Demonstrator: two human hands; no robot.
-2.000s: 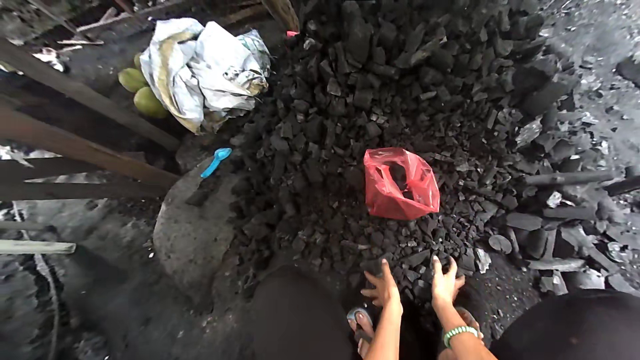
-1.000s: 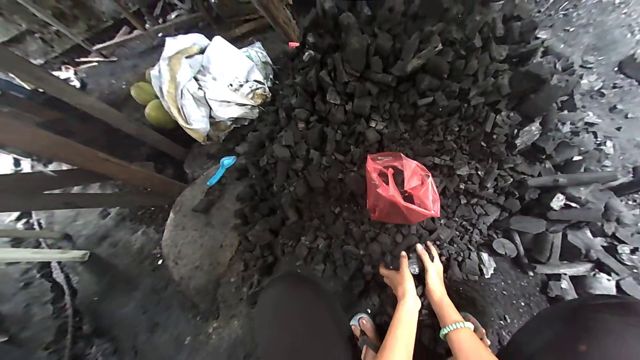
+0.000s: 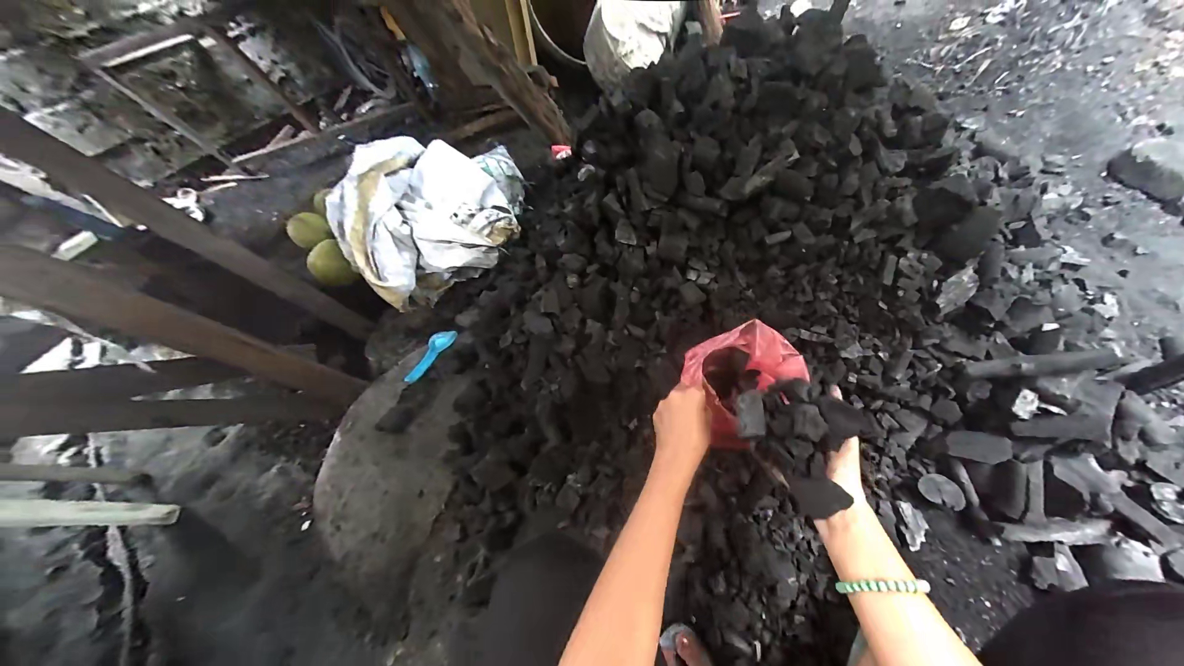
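My left hand (image 3: 683, 424) grips the near left rim of a red plastic bag (image 3: 760, 347), whose mouth gapes open. Beside the bag's right edge, my right hand (image 3: 844, 467), with a green beaded bracelet on its wrist, bears a heap of charcoal pieces (image 3: 807, 421). Some of these pieces lie at the bag's mouth; my right palm and most of its fingers are hidden under them. Around and beyond the bag spreads a large pile of charcoal (image 3: 647, 231).
Left of the pile, a blue plastic spoon (image 3: 431, 356) lies on a large rounded stone (image 3: 384, 481). Beyond it are a crumpled white sack (image 3: 435, 213) and several green fruits (image 3: 330, 263). Wooden beams (image 3: 185, 328) cross the left side. Larger charcoal chunks (image 3: 1064, 462) lie at right.
Both hands have moved from the charcoal near my feet to the red bag. My left hand has taken hold of its rim, and my right hand has raised a heap of charcoal beside it.
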